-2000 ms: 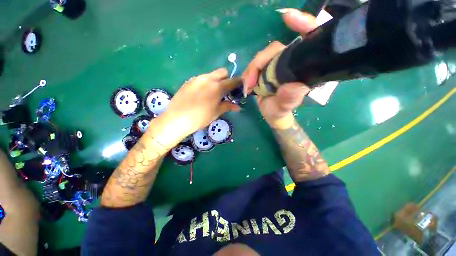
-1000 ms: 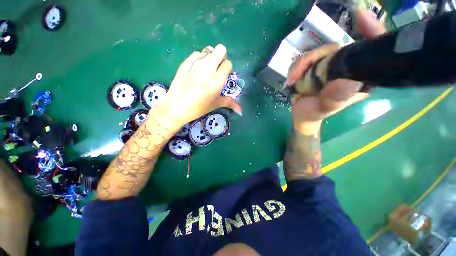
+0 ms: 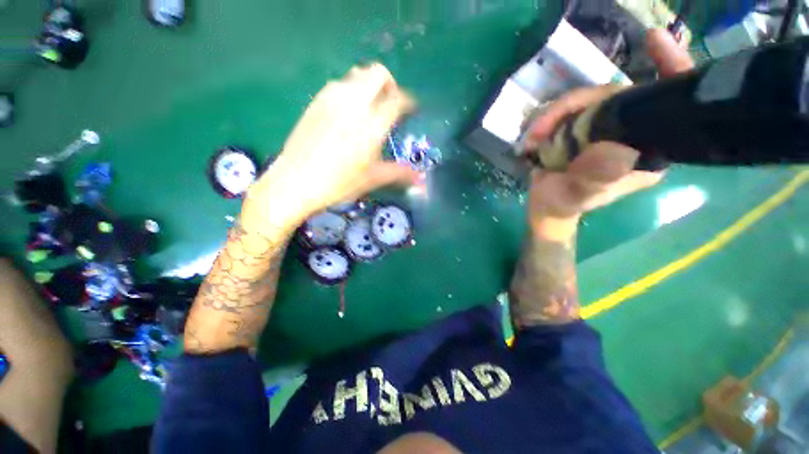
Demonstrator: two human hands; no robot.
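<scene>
My right hand [image 3: 581, 151] is closed around the tan grip of the thick black power screwdriver [image 3: 710, 106], its tip over the near end of a white box [image 3: 532, 89]. My left hand [image 3: 346, 142] is blurred, back up, beside a round wired unit [image 3: 415, 154] with a blue-silver top on the green bench. The thumb lies along the unit's near side; the fingers curl above it. Whether the hand grips the unit is hidden. White-faced round discs [image 3: 362, 239] with black rims lie clustered below the left hand.
A heap of wired parts [image 3: 106, 282] lies at left, beside another person's arm [image 3: 31, 355]. One disc [image 3: 234, 172] sits left of my forearm. Dark units [image 3: 62, 40] stand at the far left. Small screws are scattered by the white box. A carton [image 3: 741, 412] is at lower right.
The screwdriver has moved right from the wired unit to the white box, with my right hand still around it. My left hand has stayed near the unit. The bench units have shifted slightly in view.
</scene>
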